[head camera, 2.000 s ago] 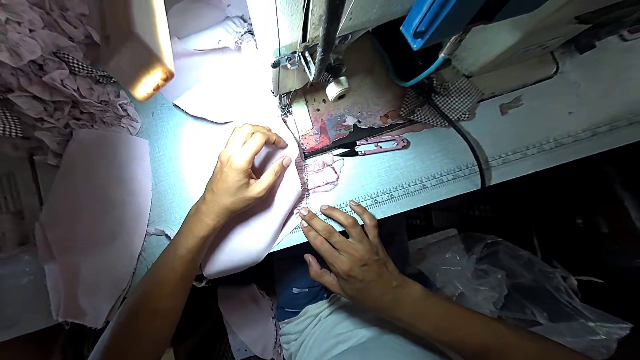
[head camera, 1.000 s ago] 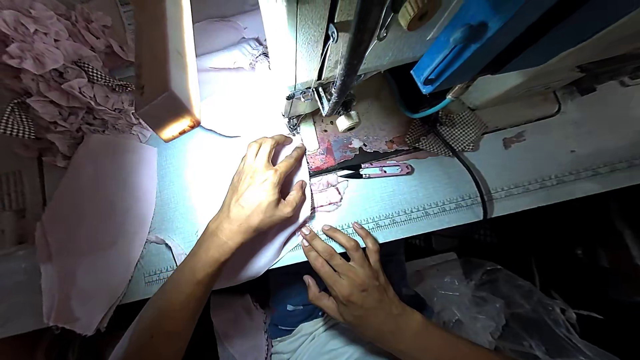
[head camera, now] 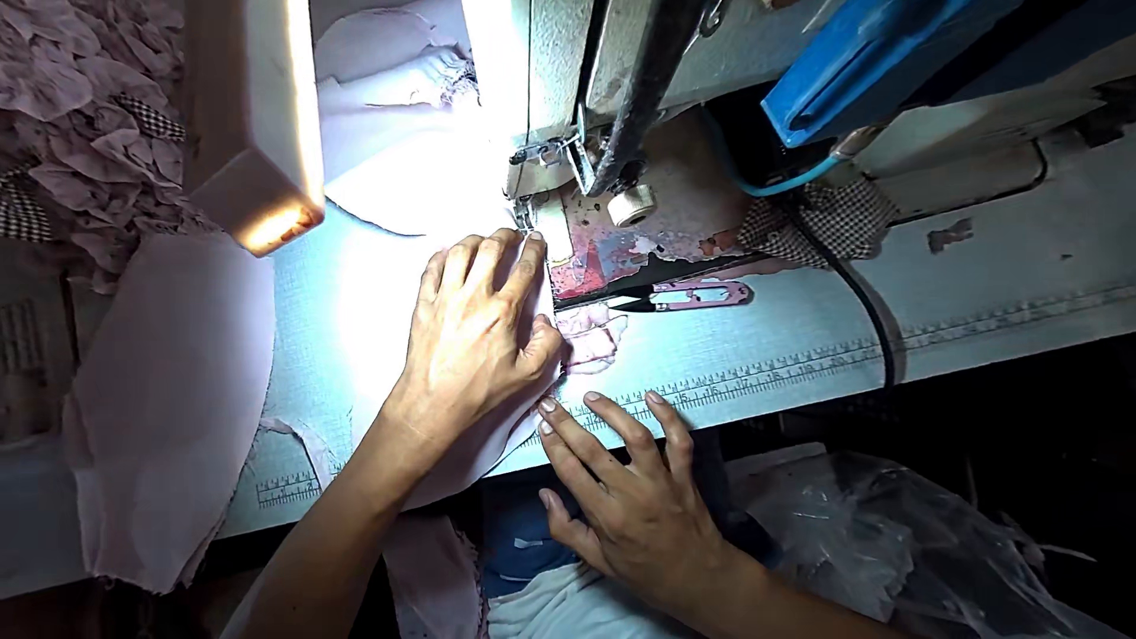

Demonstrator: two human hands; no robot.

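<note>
My left hand (head camera: 484, 328) lies palm down on a pale pink fabric piece (head camera: 470, 457), its fingertips just in front of the presser foot (head camera: 525, 213) of a sewing machine. The fabric runs from the foot toward the table's front edge and hangs slightly over it. My right hand (head camera: 621, 488) is spread at that edge, its index fingertip touching or very near the fabric's right edge; it grips nothing. Pink-handled thread snips (head camera: 697, 295) lie to the right of my left hand, beside a small pink scrap (head camera: 592, 344).
A lamp (head camera: 257, 160) stands left of the machine head. Ruffled pink fabric (head camera: 98, 115) and a large pink panel (head camera: 169, 399) lie at left. A measuring scale (head camera: 754, 377) runs along the front edge. A black cable (head camera: 848, 275) crosses it; clear plastic (head camera: 870, 524) lies below.
My left hand has gone from raised, bent fingers to lying flatter on the fabric, nearer the presser foot. My right hand stays by the fabric's edge. The view has shifted slightly.
</note>
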